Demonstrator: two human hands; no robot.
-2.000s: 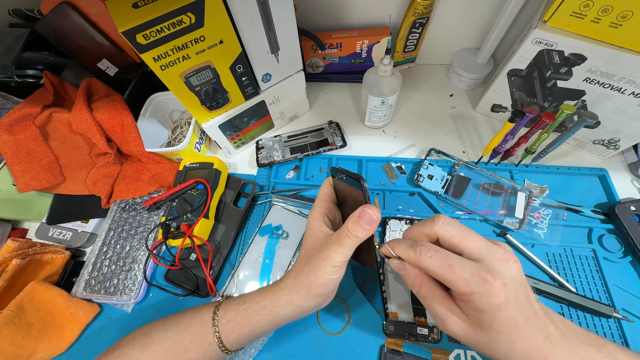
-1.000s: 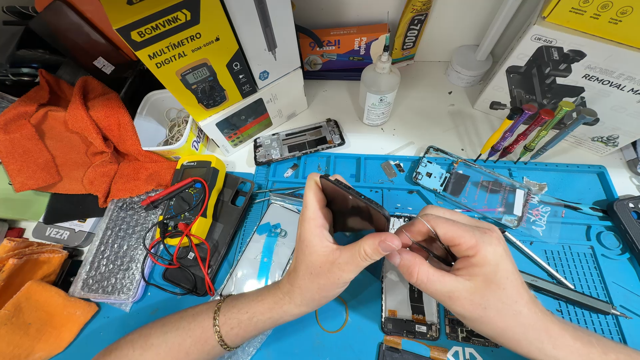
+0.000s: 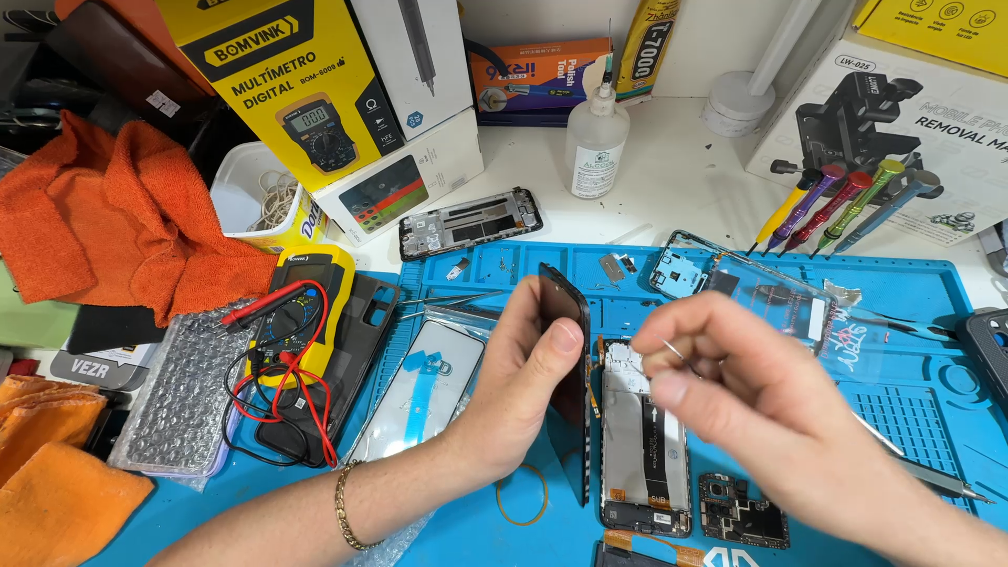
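Observation:
My left hand point(image 3: 524, 378) holds a dark phone screen assembly point(image 3: 568, 315) upright on its edge, thumb on its near face and fingers behind. To its right my right hand point(image 3: 740, 386) pinches a thin metal tool point(image 3: 674, 350), probably tweezers, mostly hidden by the fingers. Below the hands an opened phone frame point(image 3: 628, 465) lies on the blue repair mat, with a black flex cable point(image 3: 654, 449) running down it. A phone logic board point(image 3: 743, 510) sits to the right of that frame, partly beside my right wrist.
A wrapped white panel point(image 3: 417, 378), a yellow multimeter point(image 3: 303, 315) with leads and a rubber band point(image 3: 521, 494) lie left. Behind stand an alcohol bottle point(image 3: 597, 150), another phone frame point(image 3: 471, 224) and several screwdrivers point(image 3: 835, 209). A clear phone cover point(image 3: 780, 303) and a grey pen-like tool point(image 3: 929, 476) lie right.
My right hand has moved right, away from the screen assembly it was near. My left hand has turned the assembly more edge-on. The logic board shows more fully.

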